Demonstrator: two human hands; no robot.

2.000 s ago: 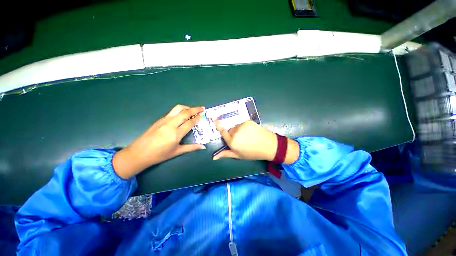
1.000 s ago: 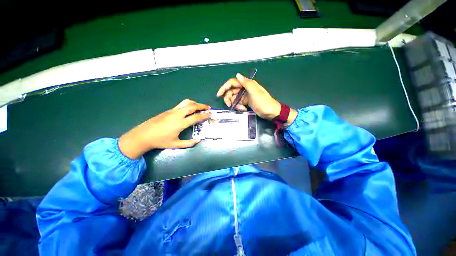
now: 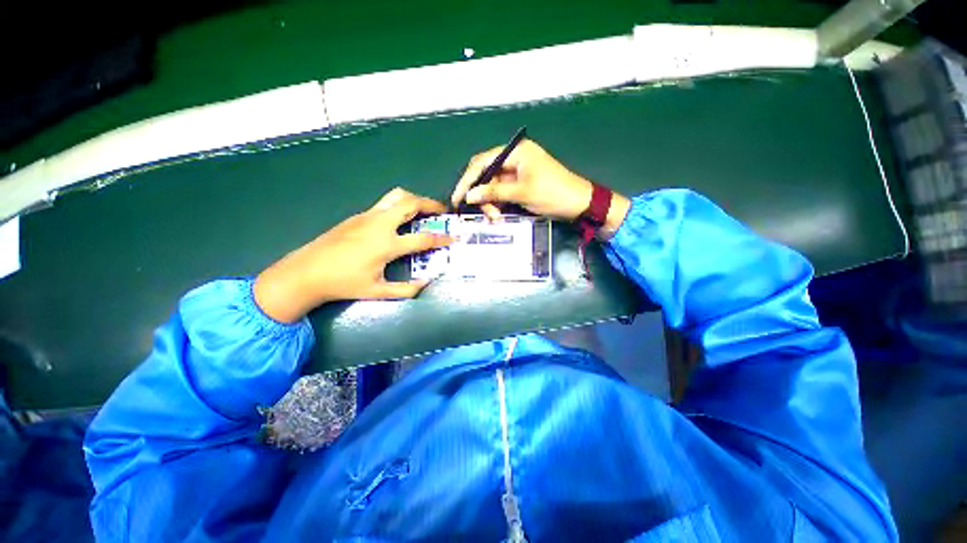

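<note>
The smartphone unit, whitish and glaring with a dark block at its right end, lies flat on the green mat. My left hand holds its left end, with fingers on the top and the thumb at the near edge. My right hand holds a slim dark pen-like tool at the phone's far edge, left of its middle. The tool's tip is close to my left fingertips; whether it touches the phone is too small to tell. A dark red band is on my right wrist.
A white padded rail runs behind the mat, with a small white piece on the green belt beyond. Stacked grey trays stand at right. A bin of tangled silvery pieces is below the front edge. A white sheet lies at far left.
My right hand has moved from over the phone to its far edge, and the dark tool now points down at that edge. My left hand stays on the phone's left end. The view has shifted slightly.
</note>
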